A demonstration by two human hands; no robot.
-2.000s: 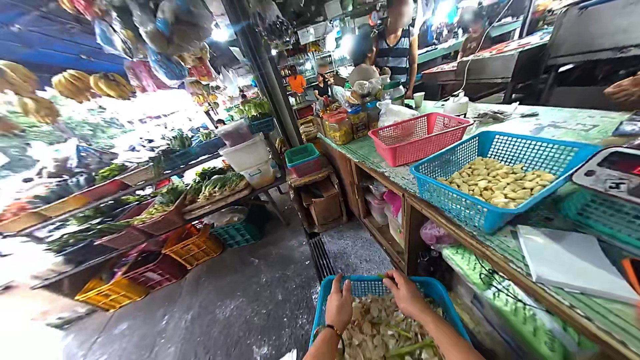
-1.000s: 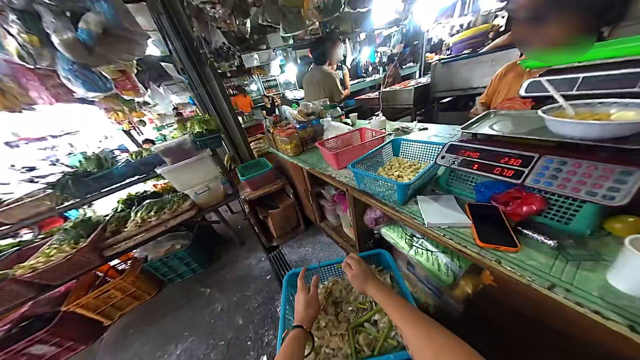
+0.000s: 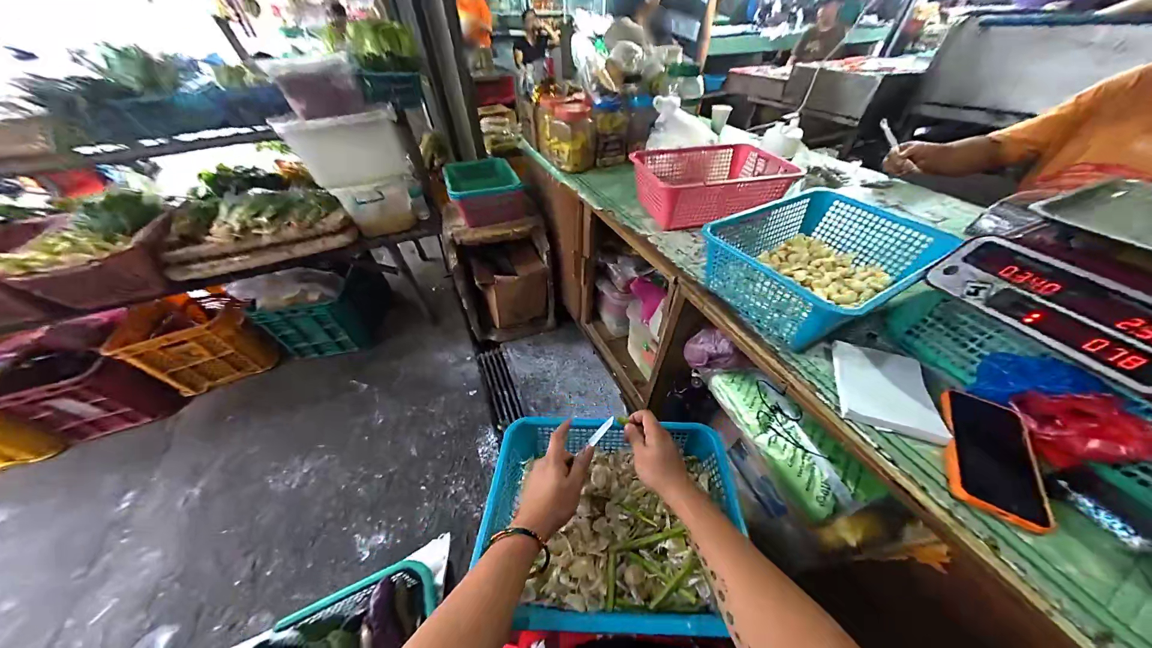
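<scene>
My left hand (image 3: 556,481), with a dark band at the wrist, holds a small knife (image 3: 601,432) whose pale blade points up and right. Close by on the right, my right hand (image 3: 655,453) pinches a small green piece (image 3: 623,420), mostly hidden by the fingers. Both hands are over a blue plastic basket (image 3: 731,504) that holds pale papery peelings (image 3: 576,567) and several green stalks (image 3: 650,540). On the counter up to the right, another blue plastic basket (image 3: 751,301) holds peeled pale cloves (image 3: 828,272).
The counter (image 3: 1062,585) also bears a pink basket (image 3: 684,202), a white pad (image 3: 886,391), a phone (image 3: 997,459) and a digital scale (image 3: 1053,297). A co-worker's hand (image 3: 918,158) shows beyond it. Vegetable crates (image 3: 193,351) line the left; another basket (image 3: 360,589) sits below.
The view has turned and dropped lower. The knife blade and green piece now show between my fingers. The co-worker behind the scale now holds a pale object out over the counter.
</scene>
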